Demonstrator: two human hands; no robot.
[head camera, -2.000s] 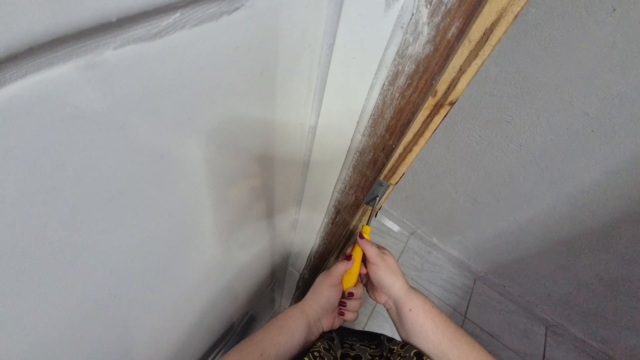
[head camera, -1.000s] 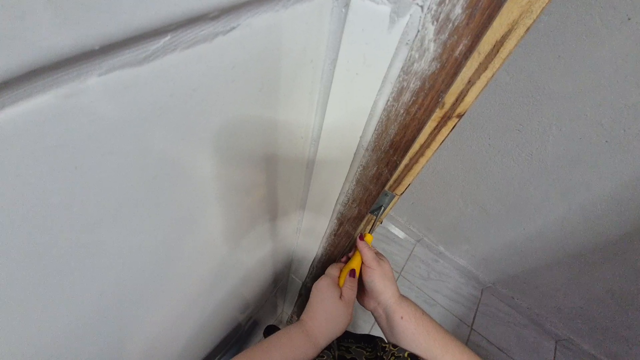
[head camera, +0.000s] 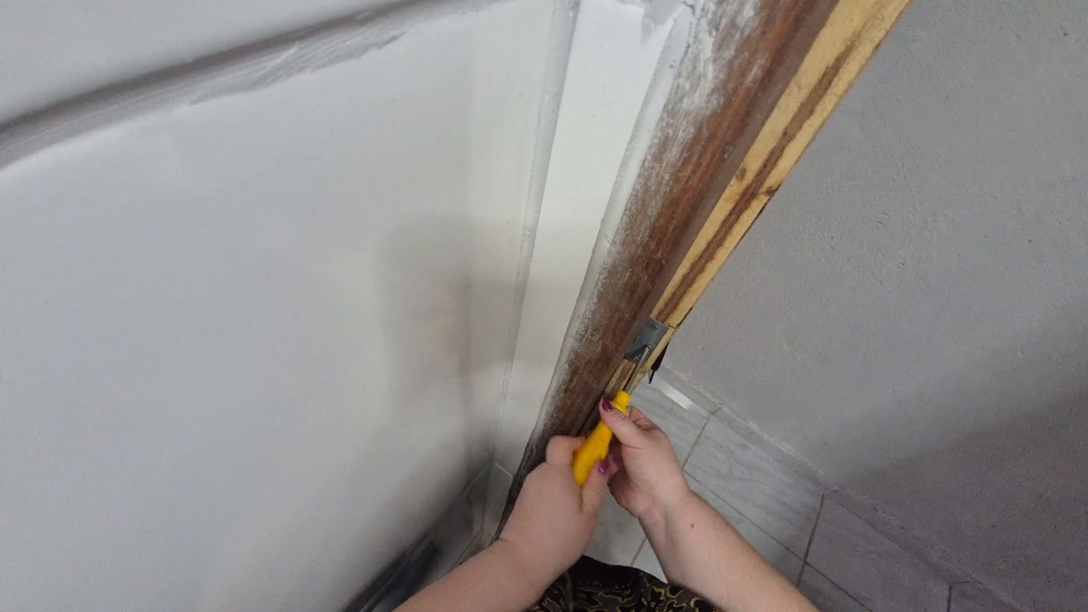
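A yellow-handled tool, probably a screwdriver (head camera: 598, 444), is held in both hands in the head view. My left hand (head camera: 561, 493) wraps the lower part of the handle. My right hand (head camera: 644, 463) grips it near the top, with the thumb along the handle. The tool's thin metal shaft points up to a small grey metal plate (head camera: 648, 338) on the bare wood edge of a door or frame (head camera: 722, 229). Whether the tip sits in a screw is too small to tell. A small dark piece (head camera: 658, 359) sticks out beside the plate.
A white panelled surface (head camera: 255, 323) fills the left side. Beside it runs a brown wooden strip with whitish smears (head camera: 646, 246). A rough grey wall (head camera: 935, 238) stands at the right, above grey floor tiles (head camera: 756, 476). Patterned dark clothing (head camera: 620, 586) shows at the bottom.
My left hand has shifted its hold on the yellow handle, its fingers and wrist turned differently from before. Both hands stay on the tool below the metal plate.
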